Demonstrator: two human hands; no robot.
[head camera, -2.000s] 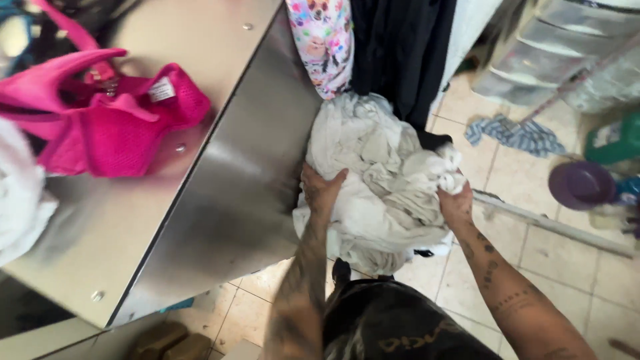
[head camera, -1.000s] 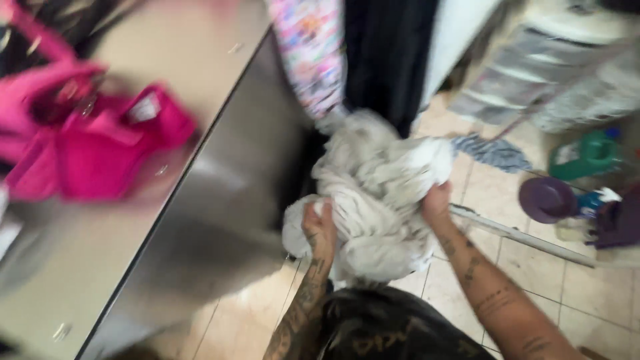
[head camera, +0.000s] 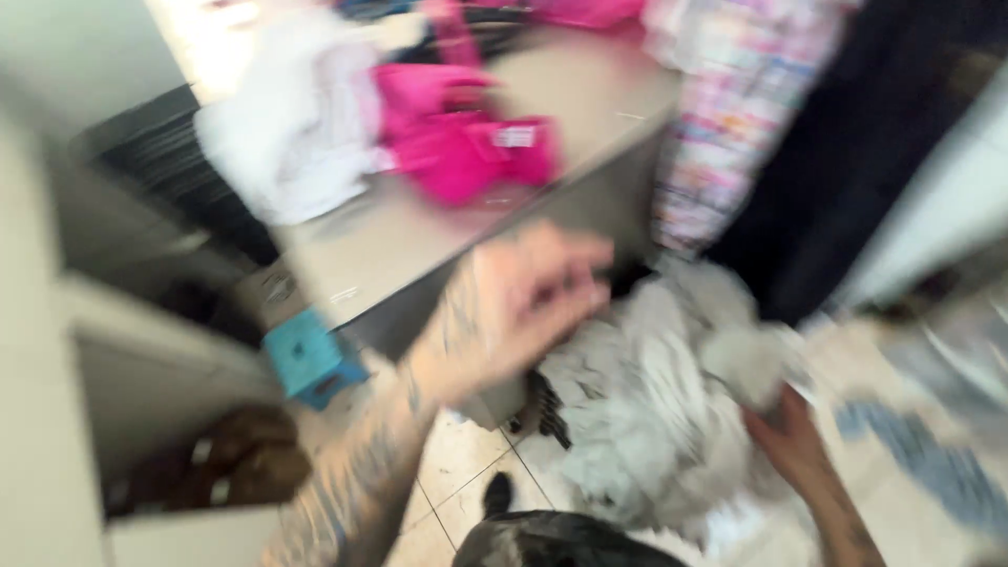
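A heap of white and cream cloth (head camera: 669, 394) is bunched low, right of centre. My right hand (head camera: 787, 433) holds its right side, with the fingers partly hidden in the folds. My left hand (head camera: 551, 287) is off the cloth, blurred, raised above the heap's upper left, its fingers half curled with nothing seen in them. It is between the heap and the edge of the metal table (head camera: 386, 252). On the table lie a bright pink garment (head camera: 465, 150) with a white tag and a white cloth (head camera: 291, 126).
A floral cloth (head camera: 732, 126) and a black cloth (head camera: 850, 165) hang behind the heap. A turquoise stool (head camera: 307, 354) stands on the tiled floor at left, near an open shelf (head camera: 197, 528) with brown items. A blue-grey rag (head camera: 929, 465) lies at right.
My left hand has let go of the white cloth and moved away from it, toward the table. My right hand still grips the cloth. The view has swung left.
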